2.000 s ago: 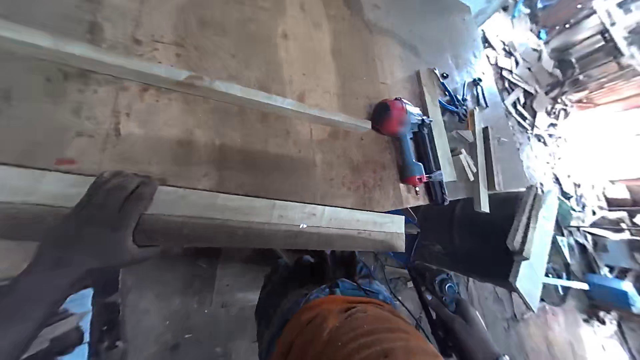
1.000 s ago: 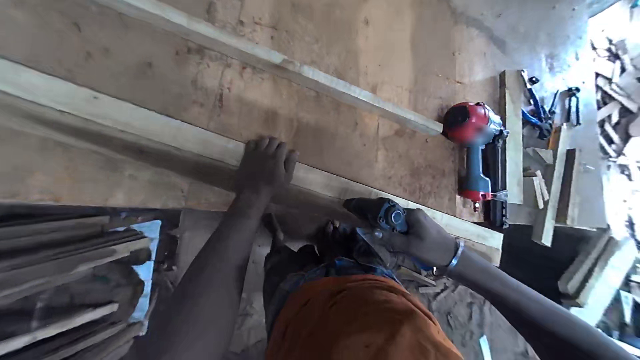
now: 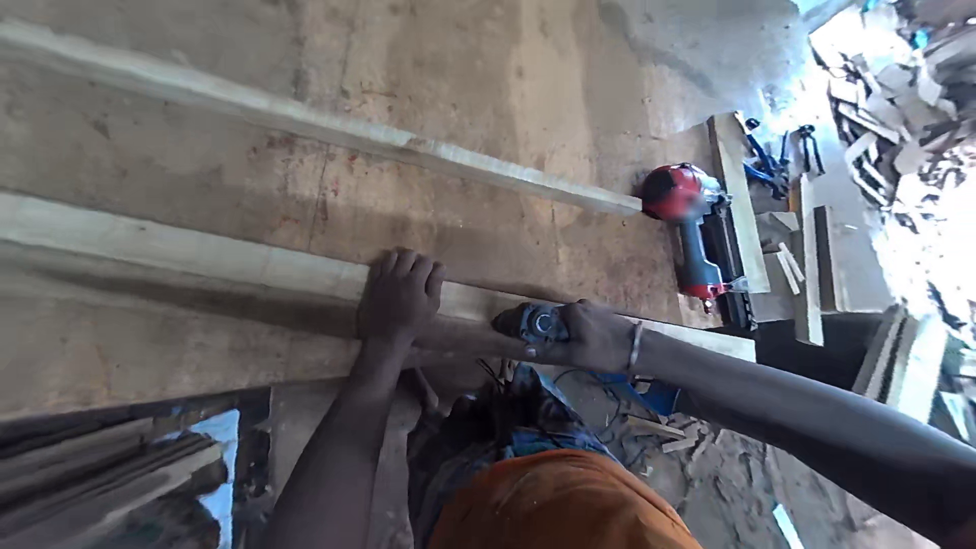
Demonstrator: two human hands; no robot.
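Note:
A long squared timber (image 3: 252,263) lies along the near edge of the wooden worktable (image 3: 473,236). My left hand (image 3: 400,297) rests over this timber, its fingers curled across the top face. To its right, my right hand (image 3: 598,335) grips a dark power tool (image 3: 534,323), whose exact kind I cannot tell, on the timber. A bracelet circles the right wrist. Farther back, a thinner wood strip (image 3: 457,164) runs across the tabletop and ends beside a red and grey pneumatic nailer (image 3: 695,236).
Blue-handled pliers (image 3: 766,164) and short wood offcuts (image 3: 808,259) lie right of the nailer. Stacked boards (image 3: 99,473) stand below the table at the lower left. Scrap wood (image 3: 884,122) is heaped at the upper right, and more scraps (image 3: 671,438) litter the ground.
My right hand and the dark tool, low beside the table two seconds ago, are now on the timber. My left hand has moved right along the timber. The view has shifted.

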